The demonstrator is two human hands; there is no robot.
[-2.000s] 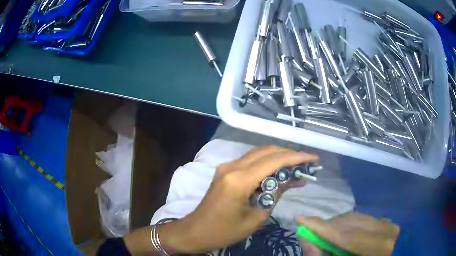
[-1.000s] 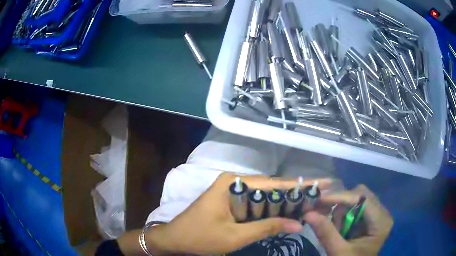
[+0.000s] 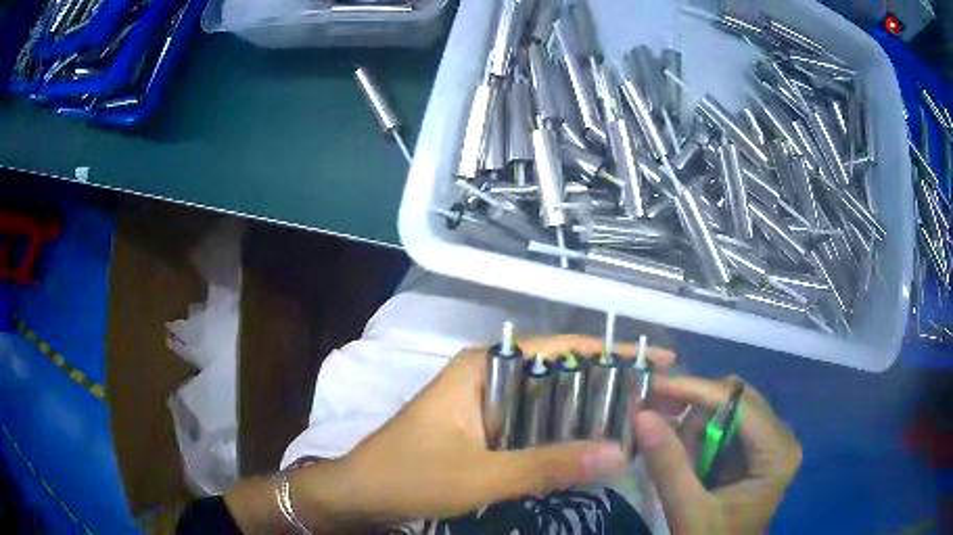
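Note:
My left hand (image 3: 449, 439) holds several shiny metal cylinders (image 3: 565, 402) upright, side by side in a row over my lap. Their dark ends face up, with thin pale rods standing out to differing lengths. My right hand (image 3: 737, 460) holds a green-handled tool (image 3: 717, 437) tilted upward, its dark tip near the index finger. The right thumb and fingers also touch the rightmost cylinder of the row. A large white tub (image 3: 648, 305) heaped with loose metal cylinders (image 3: 698, 232) stands beyond my hands.
One loose cylinder (image 3: 375, 100) lies on the green bench (image 3: 240, 136), left of the tub. A clear plastic box (image 3: 324, 28) and blue trays (image 3: 136, 78) are at the upper left. An open cardboard box (image 3: 157, 387) with whitish plastic (image 3: 214, 366) stands below the bench.
The cylinders have turned from pointing toward the camera to upright, rods up. My right hand has come up beside them and now touches the row's right end. The view has shifted slightly.

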